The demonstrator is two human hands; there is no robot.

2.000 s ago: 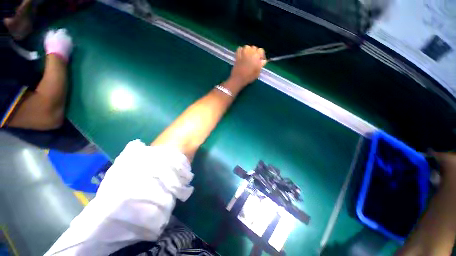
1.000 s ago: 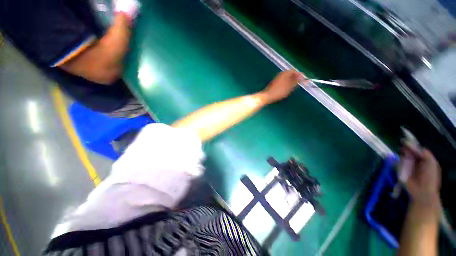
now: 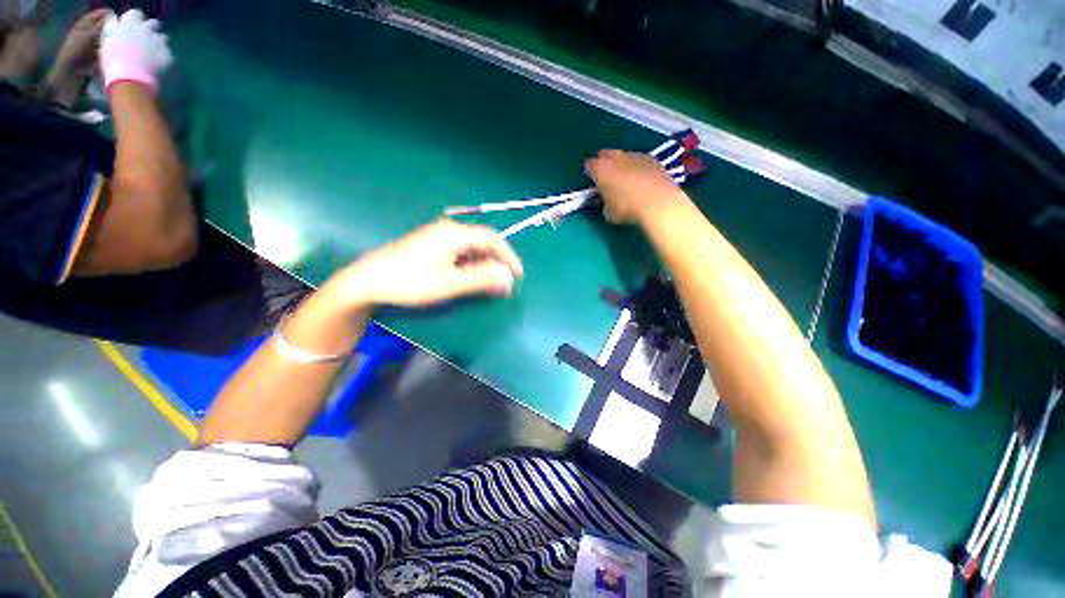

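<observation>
Several white cables (image 3: 531, 215) with red-and-black plugs (image 3: 686, 152) lie near the bench's far rail. My right hand (image 3: 632, 187) is closed over them close to the plugs. My left hand (image 3: 438, 263) is by the free cable ends, fingers curled and slightly blurred; whether it touches a cable is unclear. A heap of black housings (image 3: 661, 313) lies above the white sheet (image 3: 627, 428), which is crossed by black tape (image 3: 612, 380). My right forearm hides part of the sheet's right side.
A blue tray (image 3: 858, 306) of black parts stands at the right. More white cables (image 3: 1014, 500) lie at the lower right. Another worker's arm (image 3: 152, 187) and white-gloved hand are at the upper left. A metal rail (image 3: 771, 166) edges the bench.
My left hand has drawn back from the rail towards me. My right hand has moved from the blue tray to the cables, which now lie on the bench by the rail.
</observation>
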